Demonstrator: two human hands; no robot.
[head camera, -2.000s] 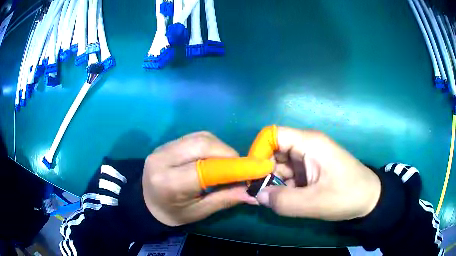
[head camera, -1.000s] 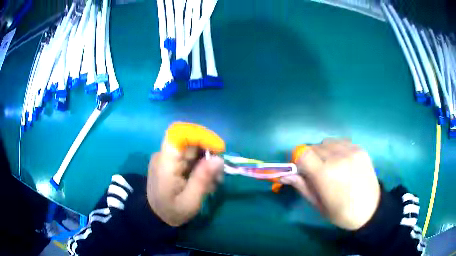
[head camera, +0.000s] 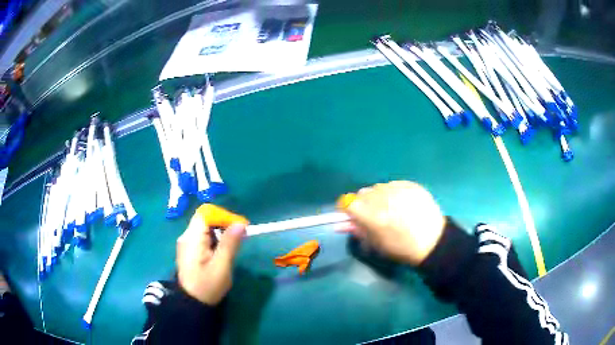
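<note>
A white sleeved wire harness (head camera: 293, 224) is stretched nearly level between my hands above the green bench. My left hand (head camera: 210, 255) pinches its left end between thumb and an index finger in an orange finger cot. My right hand (head camera: 398, 221) grips its right end, with orange showing at the fingertip. Both ends of the harness are hidden in my fingers. A crumpled orange finger cot (head camera: 298, 257) lies on the bench just below the harness.
Fanned white harnesses with blue connectors lie at the left (head camera: 84, 182), left of centre (head camera: 187, 141) and far right (head camera: 499, 84). A single harness (head camera: 105, 279) lies apart at the left. A printed sheet (head camera: 236, 40) is behind the metal rail (head camera: 270, 79). A yellow line (head camera: 520, 195) runs at the right.
The view has turned, showing the sheet and the right pile. My hands have moved apart; first a dark housing, then coloured wires showed between them, now a white sleeve. The loose finger cot is now uncovered.
</note>
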